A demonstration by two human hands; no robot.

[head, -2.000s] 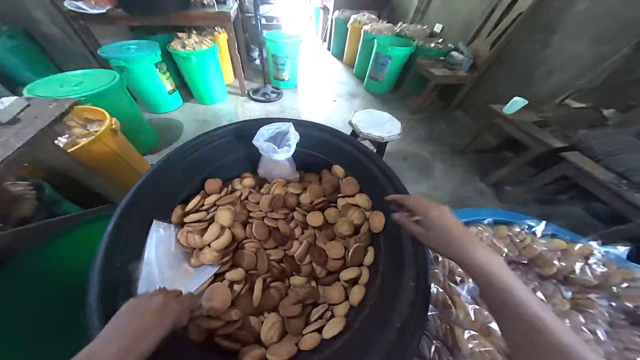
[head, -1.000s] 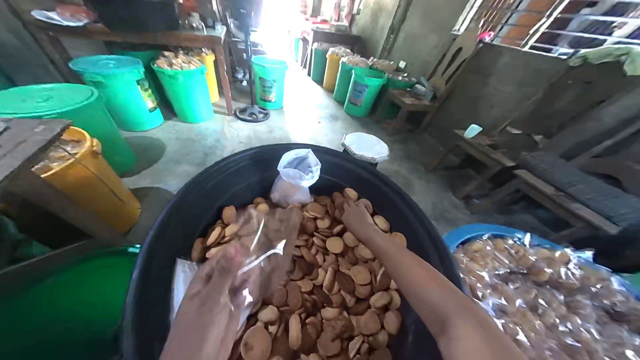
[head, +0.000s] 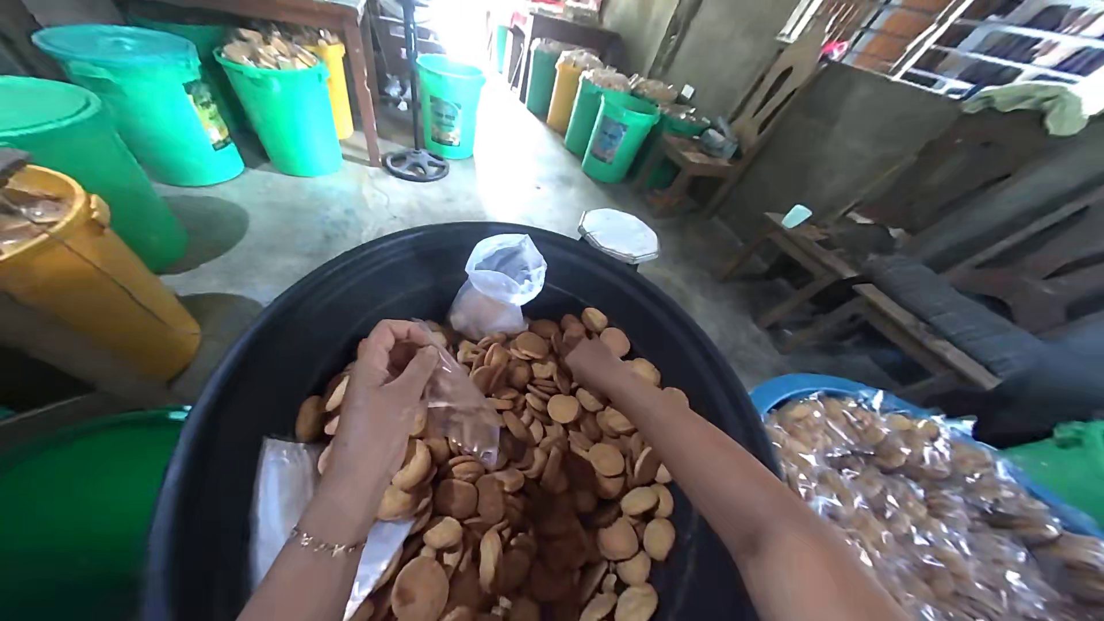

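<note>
A wide black plastic tub (head: 319, 285) holds a heap of round brown biscuits (head: 517, 414). My left hand (head: 388, 388), with a bracelet at its wrist, grips a clear plastic bag (head: 466, 410) above the heap at left. My right hand (head: 591, 354) reaches down among the biscuits near the far side; its fingertips are hidden, so its hold cannot be told. Just beyond the hands, a whitish open-topped plastic bag (head: 500, 276) stands against the tub's far wall. Flat clear bags (head: 285, 492) lie at the tub's left, partly under my left forearm.
At right, a blue basin (head: 780, 388) holds many filled clear packets (head: 914, 509). A white-topped stool (head: 619, 235) stands just beyond the tub. Green bins (head: 285, 112) and a yellow bucket (head: 103, 267) are at left, a wooden bench (head: 906, 328) at right.
My left hand has come off the flat bags at the tub's left and now has a clear bag. My right hand has moved from the tub's right rim into the biscuits.
</note>
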